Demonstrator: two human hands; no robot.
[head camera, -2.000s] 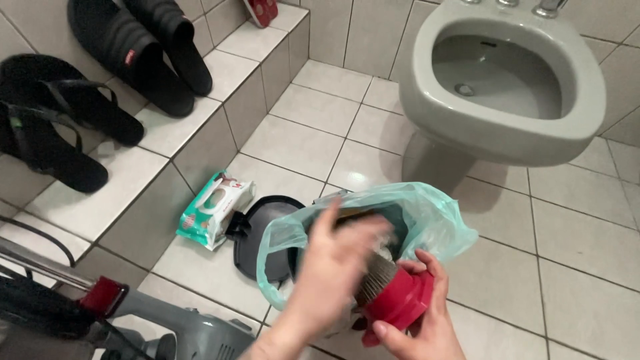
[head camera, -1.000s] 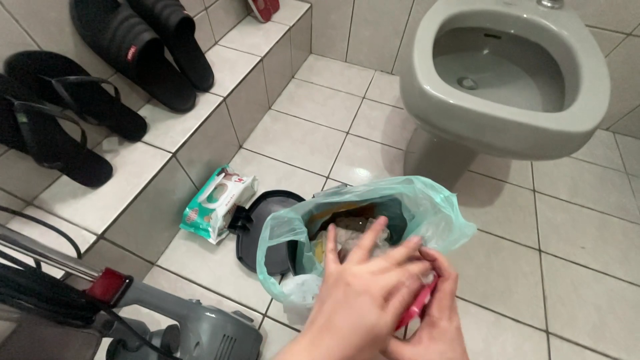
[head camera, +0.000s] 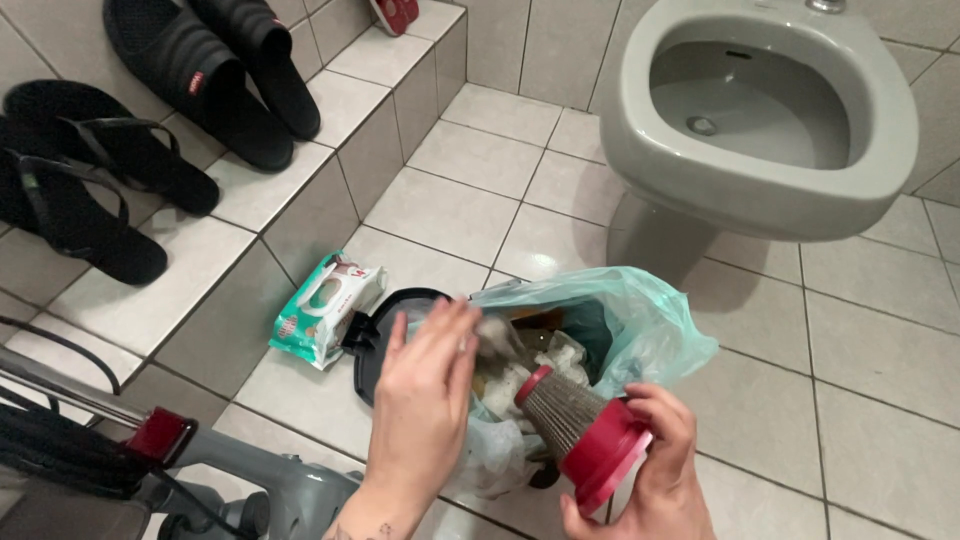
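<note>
My right hand (head camera: 652, 465) grips the red rim of a vacuum cleaner filter (head camera: 566, 420), a cone with grey pleats and a small red cap that points up and left. Beneath it a bin lined with a pale green plastic bag (head camera: 637, 300) stands open, with crumpled white waste (head camera: 562, 356) inside. My left hand (head camera: 427, 382) is over the bag's left side, its fingers apart and holding nothing; it does not touch the filter. Behind that hand is a black bin lid (head camera: 375, 352), partly hidden.
A pack of wet wipes (head camera: 322, 307) lies on the floor left of the lid. A grey bidet (head camera: 757, 180) stands at upper right. Black sandals (head camera: 202, 90) and flip-flops (head camera: 90, 195) rest on the tiled step (head camera: 277, 180). A grey vacuum cleaner (head camera: 285, 480) is at lower left.
My left hand has moved left, away from the filter, which it largely covered one second ago. The filter's pleats show again, and my right hand still holds it.
</note>
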